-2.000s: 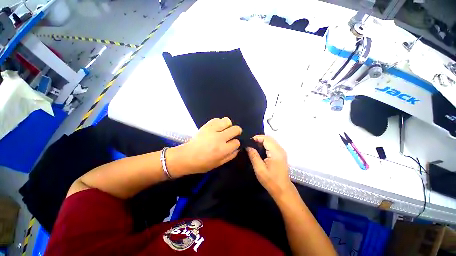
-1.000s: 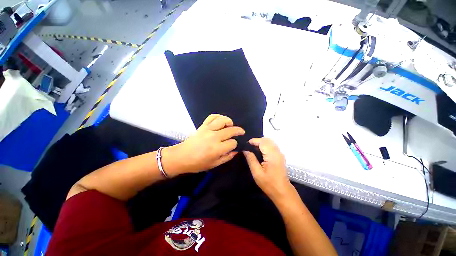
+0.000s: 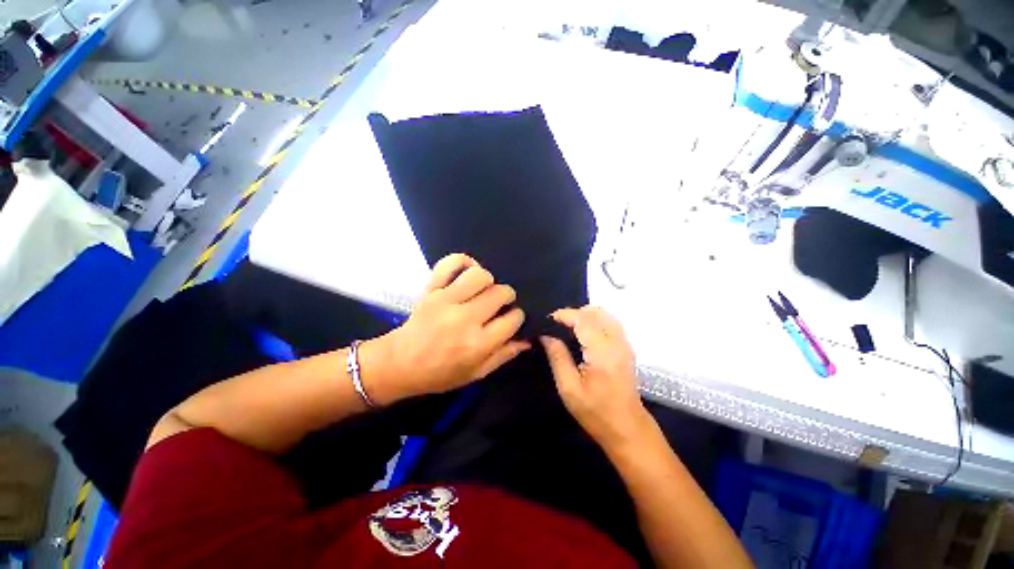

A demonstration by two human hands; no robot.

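Observation:
A black cloth panel (image 3: 495,195) lies on the white table, its wide end away from me and its narrow end at the table's front edge. My left hand (image 3: 461,328) grips the narrow end with bent fingers. My right hand (image 3: 592,361) pinches the cloth between thumb and fingers just to the right. The fingertips of both hands are close together at the cloth's near end. What they hold is black on black, so a separate small piece cannot be told apart.
The sewing machine (image 3: 906,206) stands at the right. Snips (image 3: 803,336) and a small black swatch (image 3: 863,338) lie before it. Black scraps (image 3: 667,47) lie at the far edge. A black cloth heap (image 3: 167,378) is at my left. A measuring strip (image 3: 734,407) runs along the table front.
My left hand has shifted slightly left, its fingers a little apart from the right hand's fingertips. The panel lies almost as before. The view has shifted slightly.

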